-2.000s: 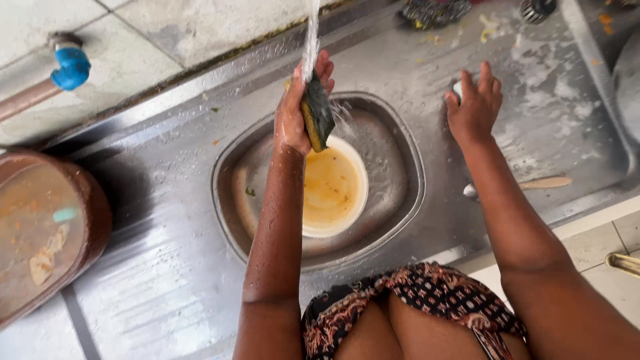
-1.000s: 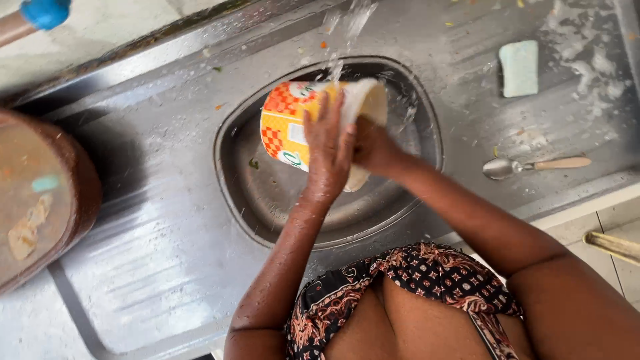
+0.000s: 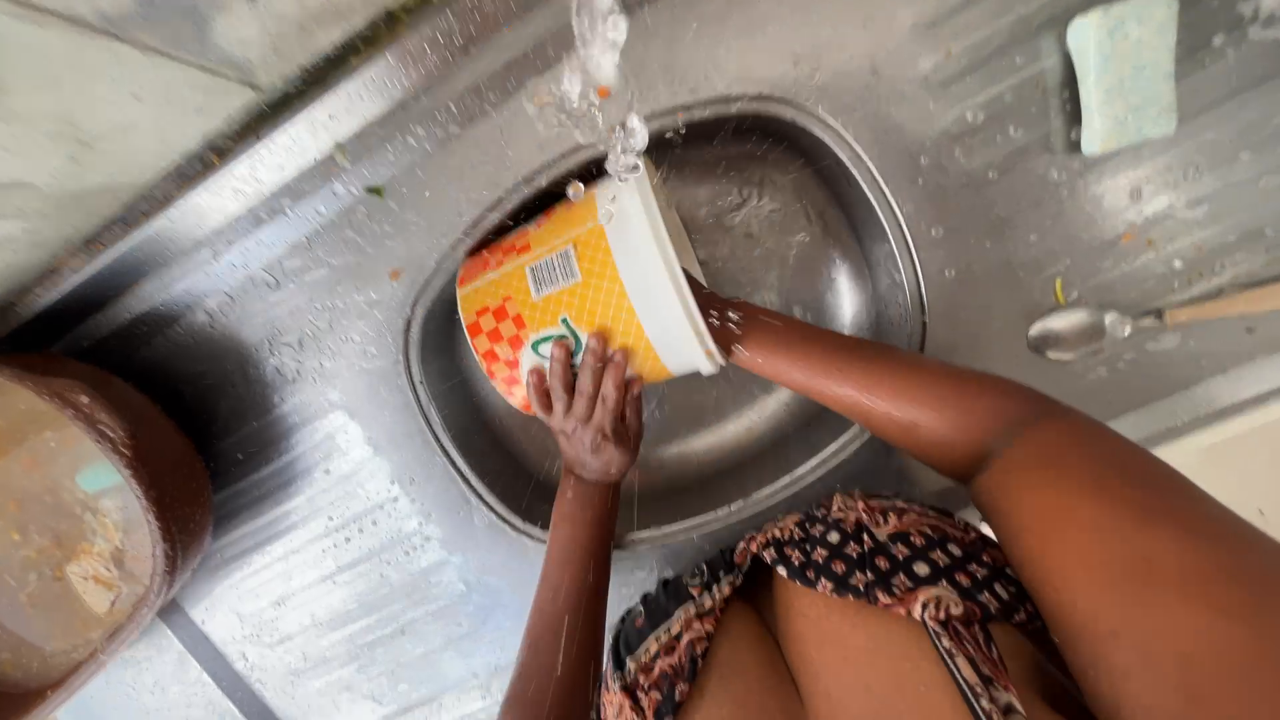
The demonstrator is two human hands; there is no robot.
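Observation:
A white plastic tub (image 3: pixel 655 270) with a yellow and orange printed wrapper lies tilted on its side over the steel sink basin (image 3: pixel 780 430), its mouth facing right. My left hand (image 3: pixel 592 410) presses its fingers against the outside of the tub near the base. My right hand is inside the tub, hidden past the wrist; only the forearm shows at the mouth. Whether it holds the sponge cannot be seen. Running water (image 3: pixel 600 60) falls onto the tub's upper rim and splashes.
Right of the basin, a pale soap bar (image 3: pixel 1125 75) and a spoon (image 3: pixel 1070 332) with a light handle lie on the wet steel drainboard. A brown container (image 3: pixel 180 480) of cloudy water stands at the left. Small food scraps dot the steel.
Two seconds ago the tub stood in the basin and my left hand held a sponge under the water. The tub is now tipped sideways, and my right hand has moved from the drainboard into it.

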